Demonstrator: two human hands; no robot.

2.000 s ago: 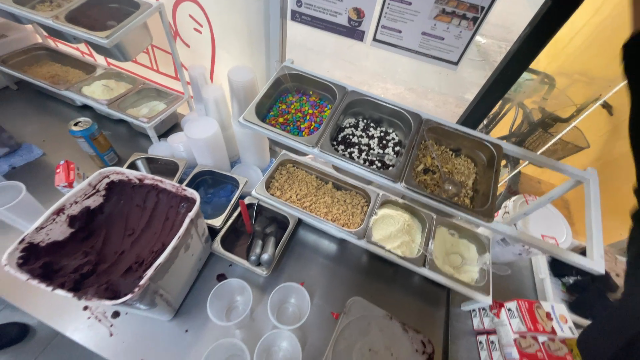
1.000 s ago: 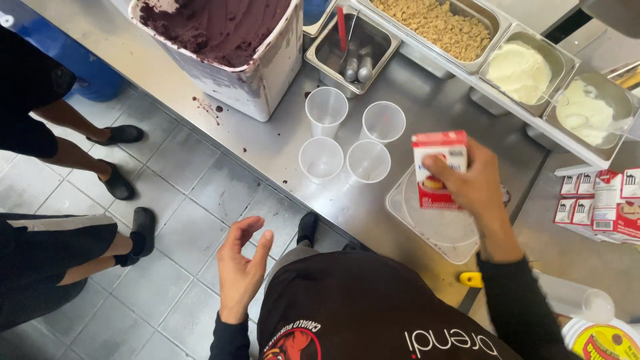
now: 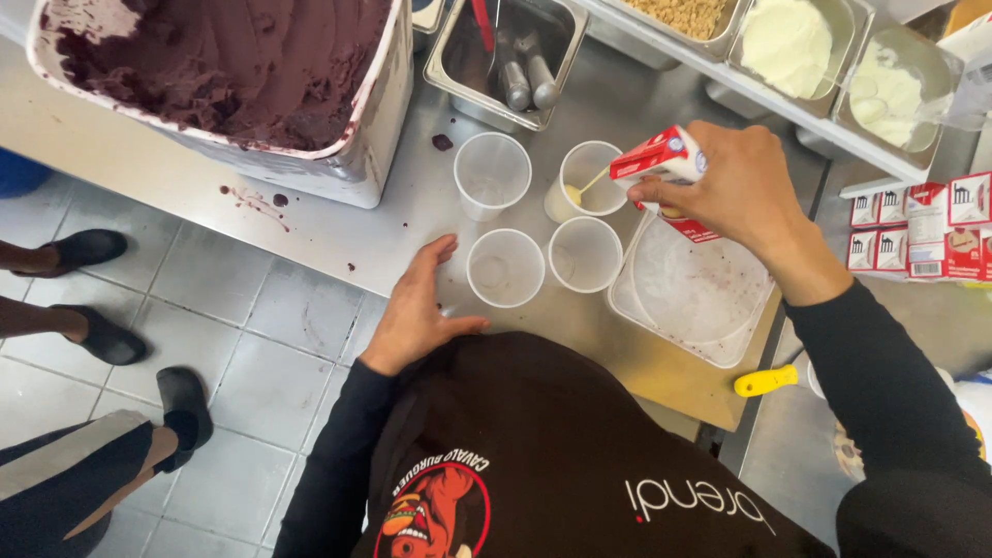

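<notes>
My right hand (image 3: 732, 182) grips a red and white carton (image 3: 659, 159), tipped over the upper right plastic cup (image 3: 593, 167). A thin pale yellow stream runs from the carton into that cup, where a little has pooled. Three other translucent cups stand close by: one at the upper left (image 3: 493, 174), one at the lower left (image 3: 505, 267) and one at the lower right (image 3: 586, 254), with no filling visible. My left hand (image 3: 422, 302) is at the counter's edge beside the lower left cup, fingers apart, holding nothing.
A white tub of dark purple frozen mass (image 3: 256, 77) stands upper left. Beside it a steel pan (image 3: 511, 108) holds metal scoops. A raised rack of toppings (image 3: 775, 101) runs along the upper right, with stacked cartons (image 3: 918, 232) below. A plastic lid (image 3: 690, 294) lies near the cups. Other people's feet are left.
The carton, held upright beside the cups a second ago, is now tilted over the upper right cup and pouring. My left hand has moved up closer to the cups.
</notes>
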